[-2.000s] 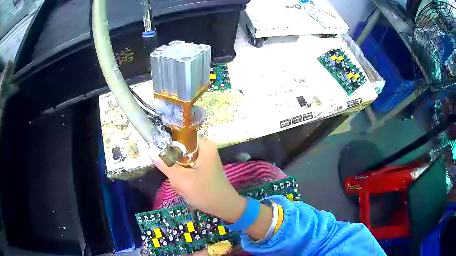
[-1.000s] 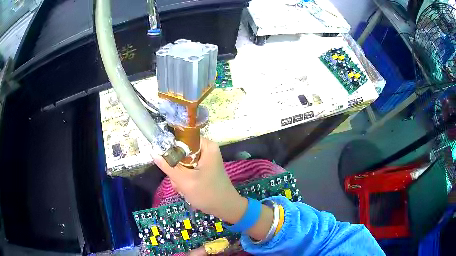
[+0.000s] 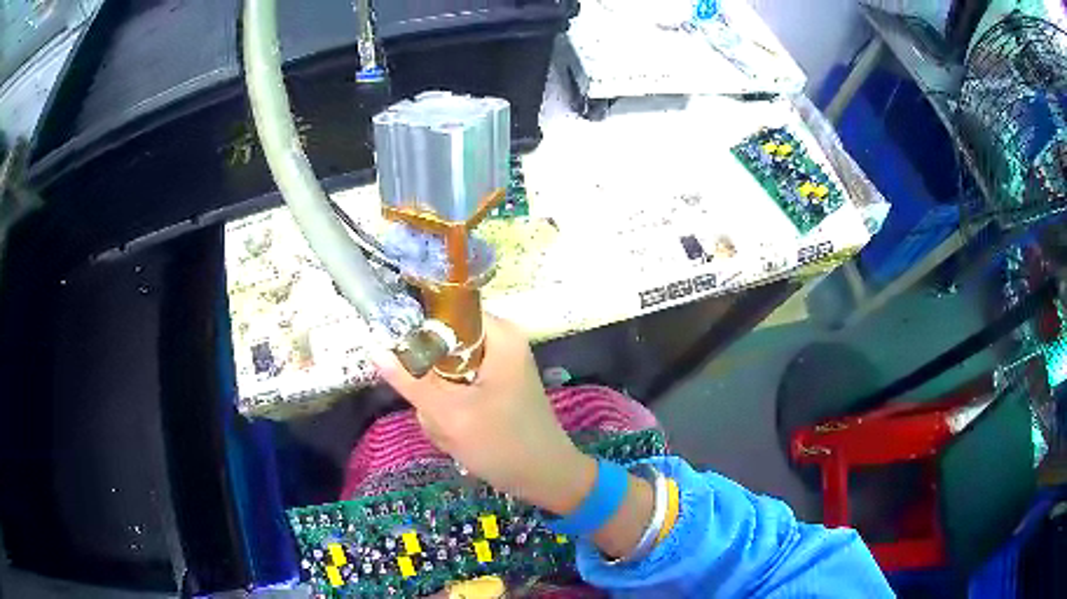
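Observation:
My right hand (image 3: 503, 410), with a blue wristband, is closed around the copper-brown body of the glue dispensing valve (image 3: 451, 310). The silver-grey air cylinder (image 3: 442, 158) tops it. The thick pale feed hose (image 3: 307, 199) curves down to a metal fitting (image 3: 421, 349) beside my fist. The green circuit board panel (image 3: 386, 544) with yellow blocks lies low over my lap, below the hand. The valve tip is hidden behind my hand. Of my left hand only a yellow-covered fingertip (image 3: 477, 587) shows at the bottom edge, by the panel's lower edge; its grip is out of view.
A bench (image 3: 608, 252) covered in stained printed sheet stands ahead. A shorter board (image 3: 786, 178) lies at its right, another board (image 3: 513, 193) behind the cylinder. A white flat-topped stand (image 3: 690, 70) is at the back. A black tray (image 3: 105, 386) is left, a red stool (image 3: 878, 439) and fan (image 3: 1018, 105) right.
The valve and my right hand have shifted slightly right in the view. The board panel and the yellow-covered fingertip have moved left and slightly down. My right hand keeps its hold.

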